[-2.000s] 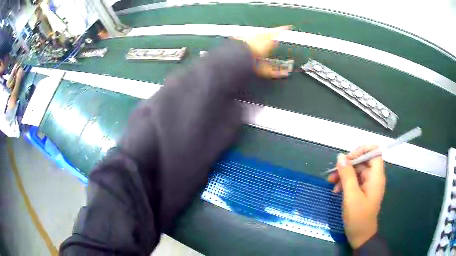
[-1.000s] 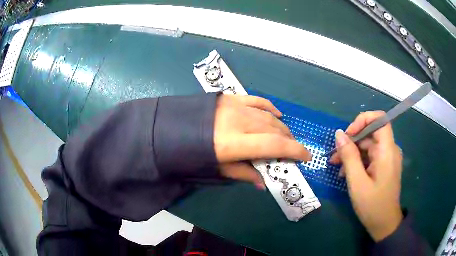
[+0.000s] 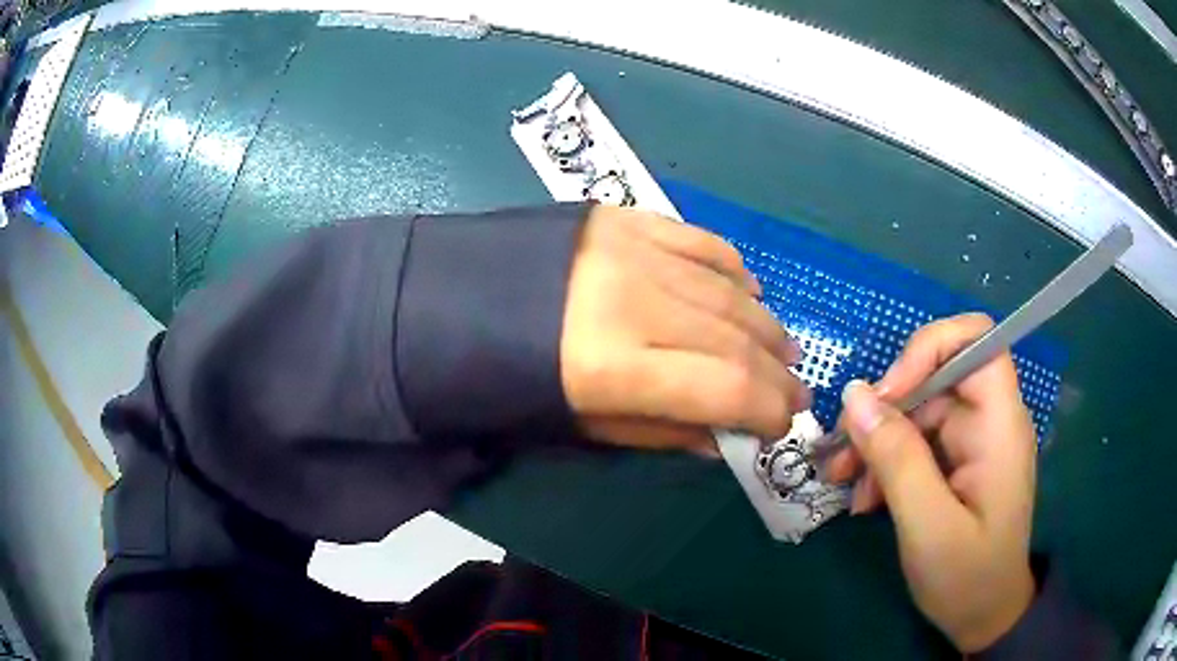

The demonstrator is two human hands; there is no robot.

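Note:
A silver-grey fixture strip (image 3: 771,508) lies slanted on the dark green bench, with round units in its seats. My left hand (image 3: 678,338) lies over its middle and grips it, hiding several seats. My right hand (image 3: 949,478) holds slim grey tweezers (image 3: 1020,323) like a pen. The tweezer tips are at the round unit (image 3: 789,467) near the strip's lower end; whether they hold a small part cannot be seen. The blue carrier sheet (image 3: 891,304) with a grid of tiny pale dots lies beside and partly behind the strip and hands.
A long white rail (image 3: 826,65) curves across behind the work. Another strip (image 3: 1110,97) lies beyond it at the upper right. A perforated white piece (image 3: 39,110) is at the far left. Part of a white tray (image 3: 1162,635) shows at the lower right edge.
My left hand first reached over the rail, then came back holding the strip beside the blue sheet. The tweezer tips have moved from the sheet's dots to the strip's lower round unit.

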